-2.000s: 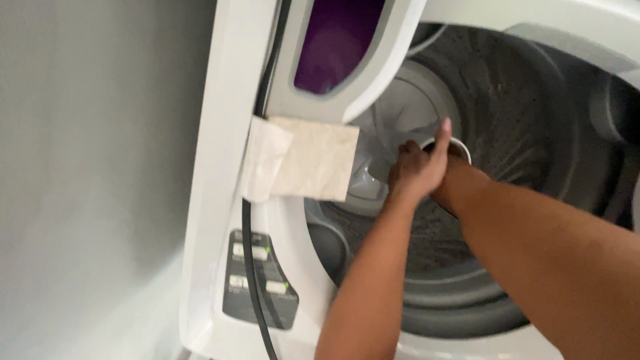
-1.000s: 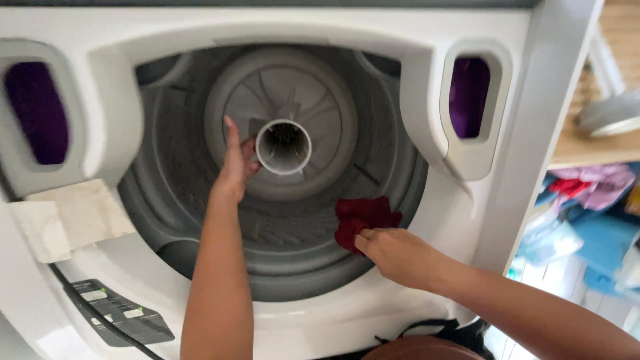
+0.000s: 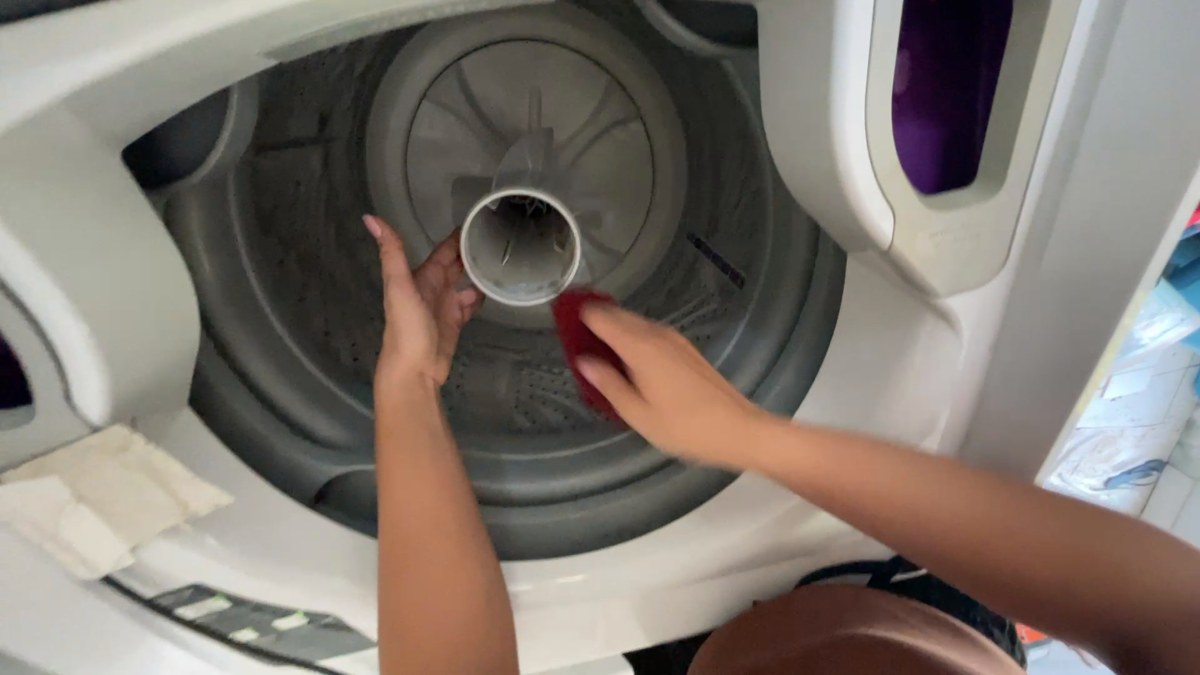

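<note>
A top-loading washing machine stands open, with the white agitator tube (image 3: 521,296) rising in the middle of its grey drum (image 3: 600,487). My left hand (image 3: 422,309) is at the left side of the tube, fingertips against or just behind its rim, thumb raised. My right hand (image 3: 666,384) holds a dark red cloth (image 3: 589,352) between thumb and fingers, just below and right of the tube's rim. Whether the cloth touches the tube cannot be told. Some debris shows inside the tube's open end. The ribbed agitator base (image 3: 534,122) lies beneath.
A folded cream cloth (image 3: 122,487) lies on the machine's white rim at the left, over a black cord (image 3: 216,633) and near a control panel (image 3: 272,623). A purple compartment (image 3: 947,94) is at the upper right. Plastic bags (image 3: 1116,459) lie beyond the right edge.
The right hand, at the tube two seconds ago, was by the drum's lower right edge with the red cloth one second ago and is now beside the tube. The view has turned strongly.
</note>
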